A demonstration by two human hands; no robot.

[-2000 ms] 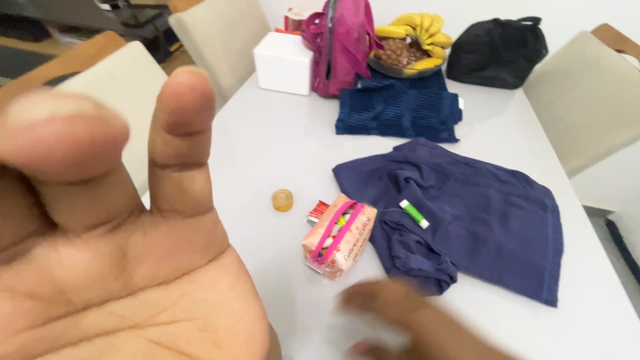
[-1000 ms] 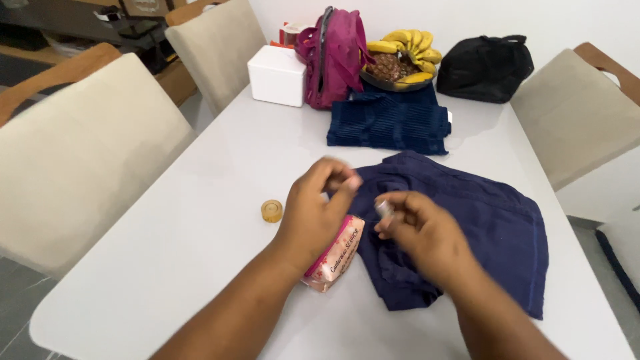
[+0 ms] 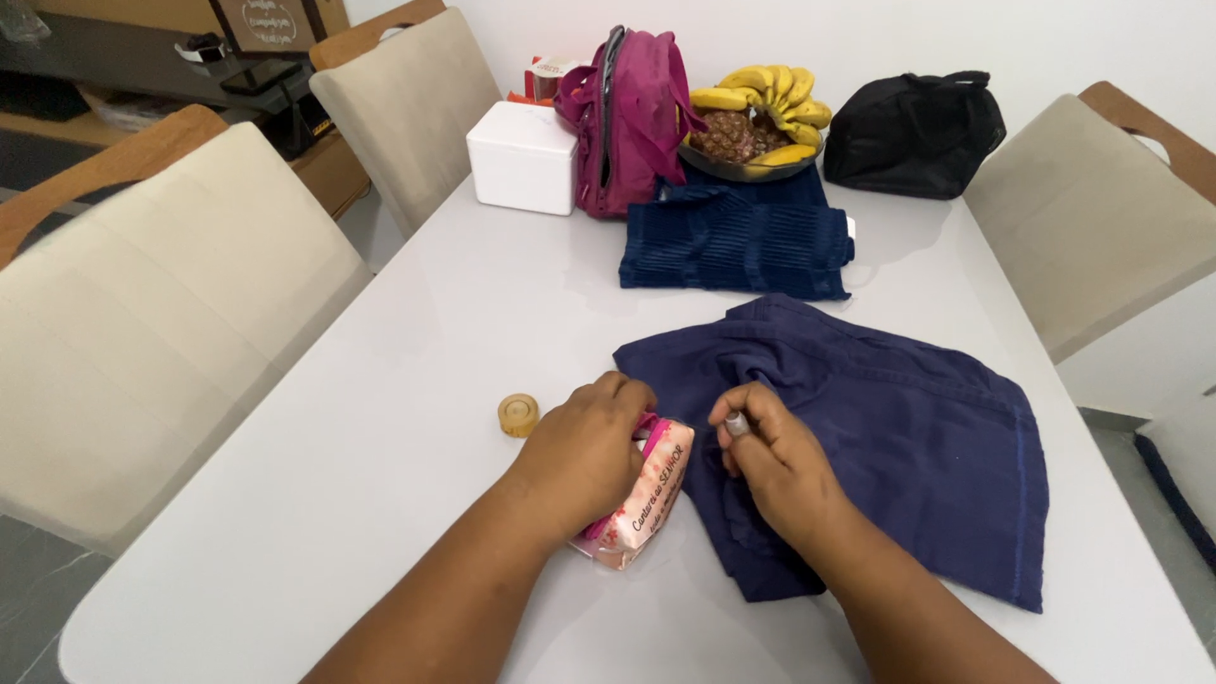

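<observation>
A small pink floral zip pouch [image 3: 655, 484] bearing writing lies on the white table. My left hand [image 3: 594, 451] is at its zipped opening, with the fingertips bent over or into it; whether they grip anything is hidden. My right hand [image 3: 774, 456] is closed around a small thread spool [image 3: 736, 424], whose pale end shows between thumb and fingers. Under and beside that hand is a dark blue cloth garment [image 3: 912, 446], spread out with its near left part bunched. A round yellowish tape roll [image 3: 519, 415] rests left of my left hand.
Farther back lie a folded ribbed blue towel [image 3: 736, 242], a white box [image 3: 522, 157], a magenta backpack [image 3: 636, 123], a bowl [image 3: 750, 171] with bananas [image 3: 784, 95], and a black bag [image 3: 912, 133]. Beige chairs [image 3: 161, 332] flank the white table [image 3: 380, 427].
My left hand, raised near the camera at first, is now down at the pouch. The green spool lay on the garment two seconds ago; my right hand has picked it up.
</observation>
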